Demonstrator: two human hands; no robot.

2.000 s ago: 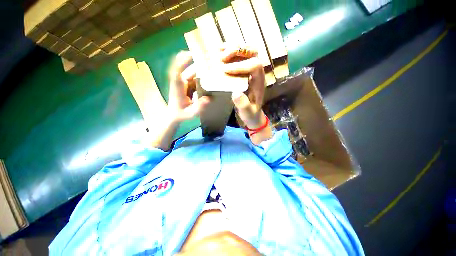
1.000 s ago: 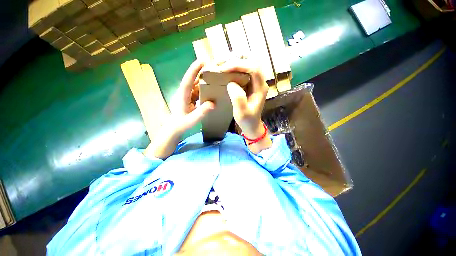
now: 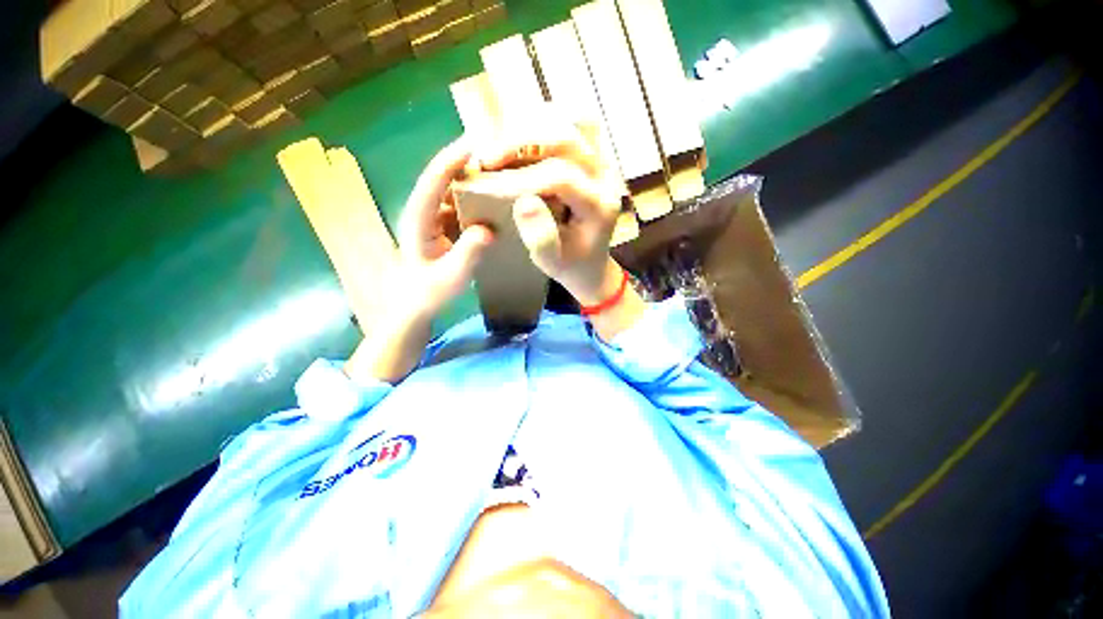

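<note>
A narrow brown folding carton (image 3: 508,272) stands between my two hands in front of my chest, its lower end near my jacket. My left hand (image 3: 438,230) holds its left side, thumb on the near face. My right hand (image 3: 562,212) lies over its upper end and right side, fingers bent across the top. The end flap is mostly hidden by my fingers. Behind my hands, a row of formed cartons (image 3: 619,91) lies side by side on the green bench. Flat carton blanks (image 3: 339,218) lie left of my left hand.
A large bulk carton (image 3: 786,327) with a plastic liner and dark bagged products (image 3: 714,327) stands at the right. Stacked cartons (image 3: 230,73) are at the far left. Small white pieces (image 3: 716,57) and a white stack (image 3: 907,15) lie on the bench.
The carton's end flap, upright two seconds ago, was folded down over the end. Since then my right hand has shifted slightly left across the top. Both hands keep hold of the carton.
</note>
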